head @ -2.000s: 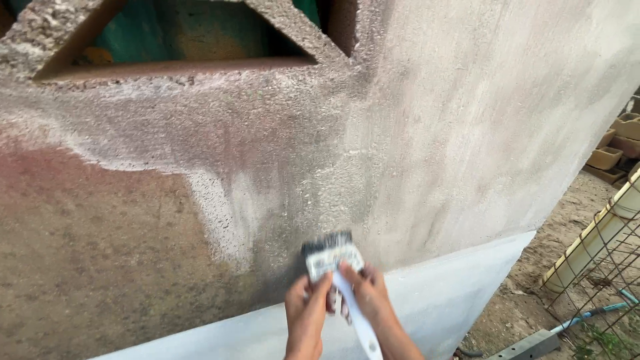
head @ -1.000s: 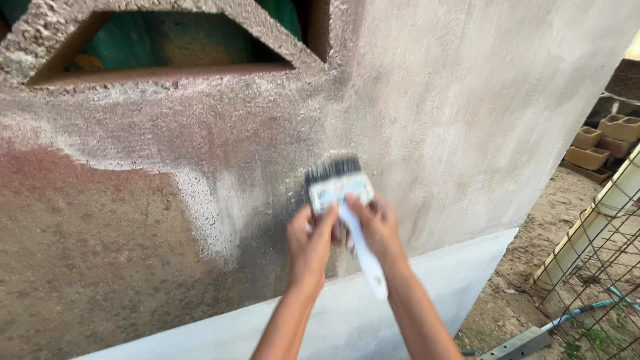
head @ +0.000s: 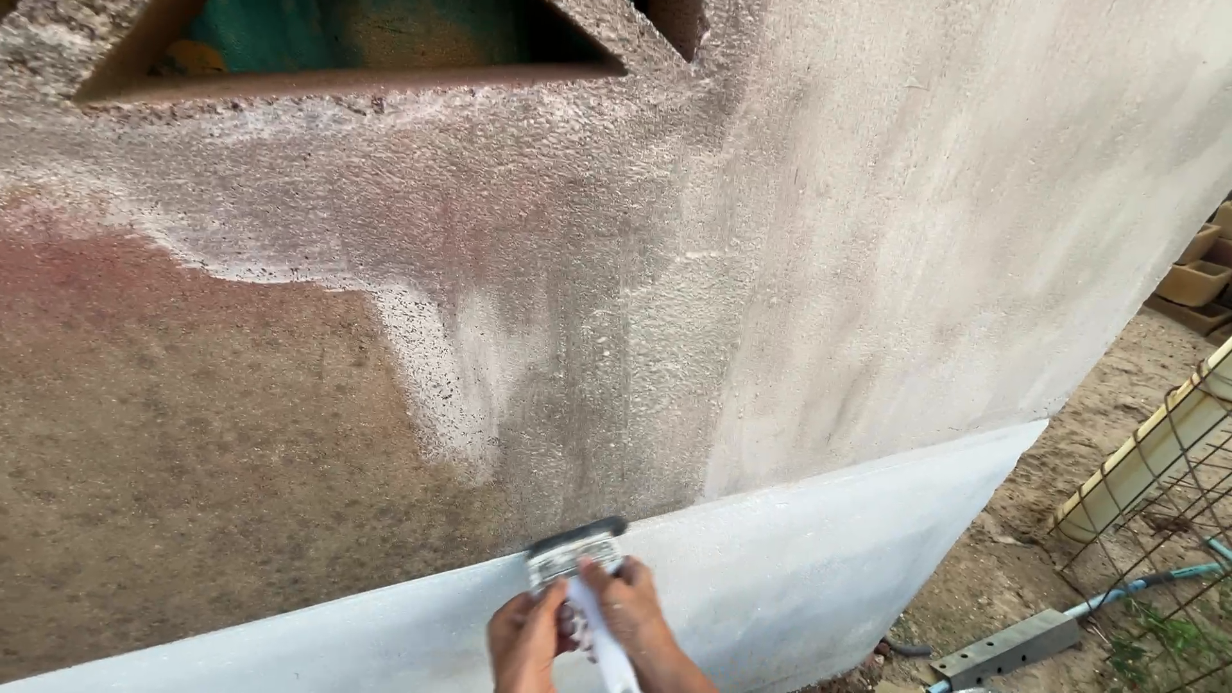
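Both hands grip one wide paintbrush (head: 576, 553) with dark bristles, a paint-smeared ferrule and a white handle. My left hand (head: 525, 635) holds it from the left side, my right hand (head: 630, 616) from the right, with the thumbs near the ferrule. The bristles meet the rough plaster wall (head: 616, 385) just at the upper edge of its white-painted lower band (head: 818, 539). A grey, damp-looking streak runs up the wall above the brush. To the left lies a bare brown patch (head: 212, 433), bordered by uneven white paint.
A trapezoid opening (head: 366, 38) in a concrete screen block is at the top. Right of the wall's corner are sandy ground (head: 1039, 500), a cream pipe (head: 1145, 443) behind wire mesh, a perforated metal bar (head: 1011, 650), a blue hose (head: 1145, 582) and stacked clay-coloured planters (head: 1193, 279).
Both hands and the brush have moved down the wall, from the grey area one second ago to the top edge of the white band.
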